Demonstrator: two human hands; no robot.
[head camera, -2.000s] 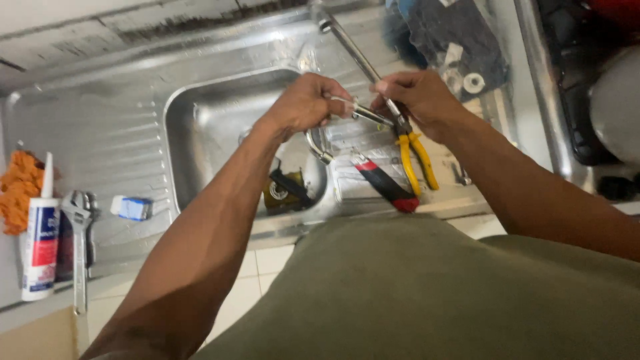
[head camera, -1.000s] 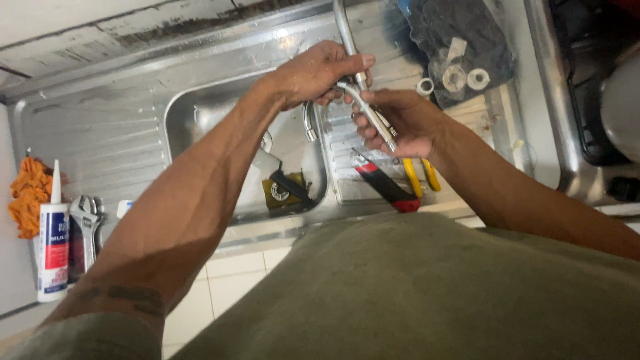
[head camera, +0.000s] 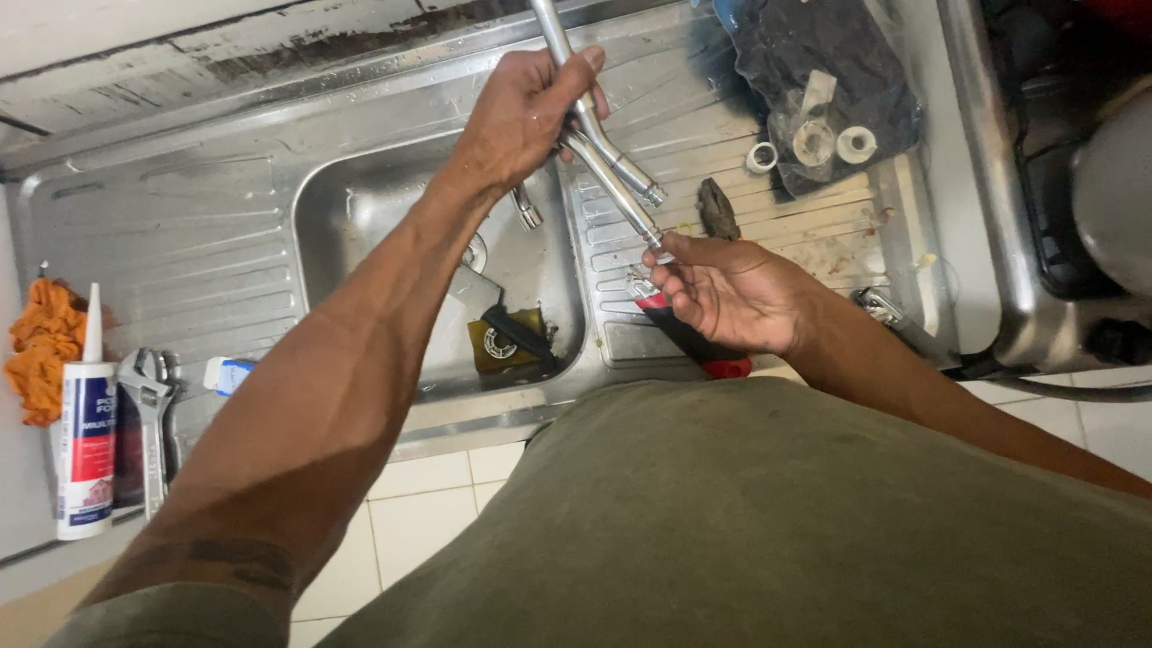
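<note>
Two bent chrome faucet tubes are gripped together in my left hand, above the right edge of the steel sink basin. The longer chrome tube runs up out of view, and its threaded lower end hangs free. The fingertips of my right hand pinch the lower end of the other chrome tube. Under my right hand lies a red-and-black handled tool, its head partly hidden. The dark jaws of pliers show just above that hand; their handles are mostly covered.
A scraper or knife and a yellowish pad lie in the sink basin. At left stand a sealant cartridge, adjustable wrench and orange cloth. White rings rest on a dark cloth. A stove is at right.
My left hand has taken hold of the long tube, holding both tubes together. My right hand has moved down to the shorter tube's end. The pliers, earlier at my right hand, lie on the drainboard.
</note>
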